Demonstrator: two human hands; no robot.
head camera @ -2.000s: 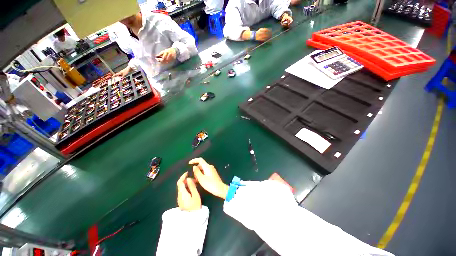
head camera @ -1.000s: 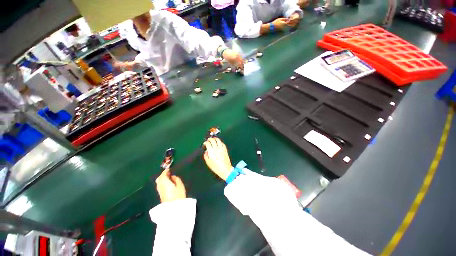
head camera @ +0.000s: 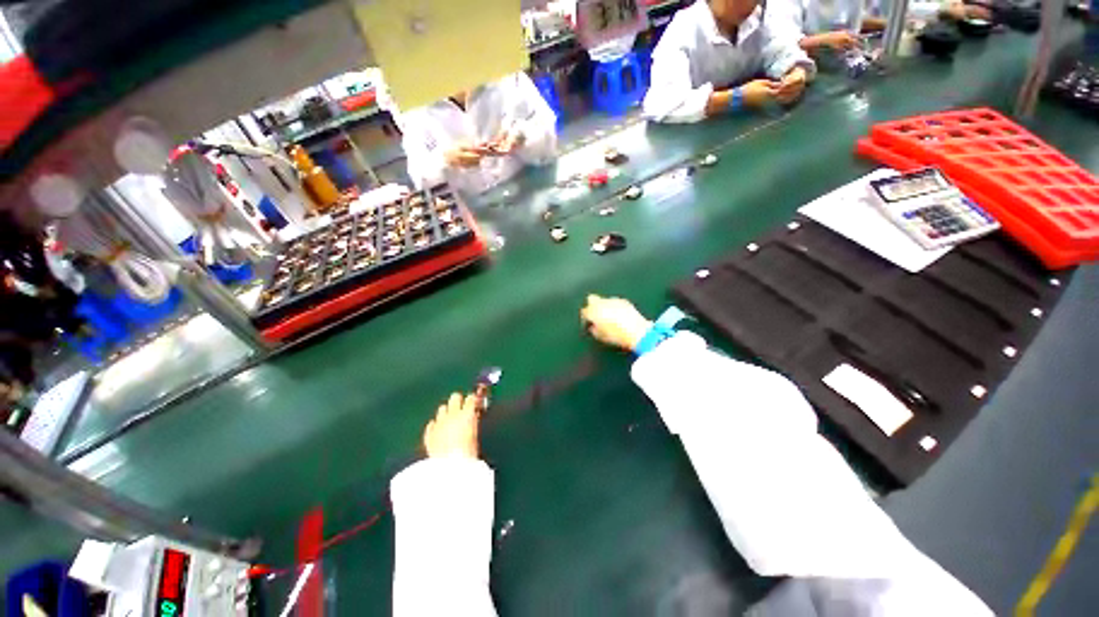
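An electronic unit (head camera: 487, 383), small and dark with shiny parts, is at the fingertips of my left hand (head camera: 453, 427) over the green mat. The fingers cover its near end, and it seems gripped. My right hand (head camera: 617, 323) is farther forward and to the right, fingers curled down at the mat. A small dark bit shows at its fingertips; whether it holds a unit is hidden. Another dark unit (head camera: 609, 244) lies on the mat beyond my right hand.
Black compartment tray (head camera: 771, 275) at right bears a calculator (head camera: 938, 217) on paper and a white label. Red tray (head camera: 988, 169) is behind it. Filled parts tray (head camera: 374, 295) is at left, power supply (head camera: 181, 591) lower left. People in white coats sit across the bench.
The view has swung left, bringing the power supply further in. My hands were together, then parted to two units; the right has since reached farther forward. The worker opposite has drawn an arm back.
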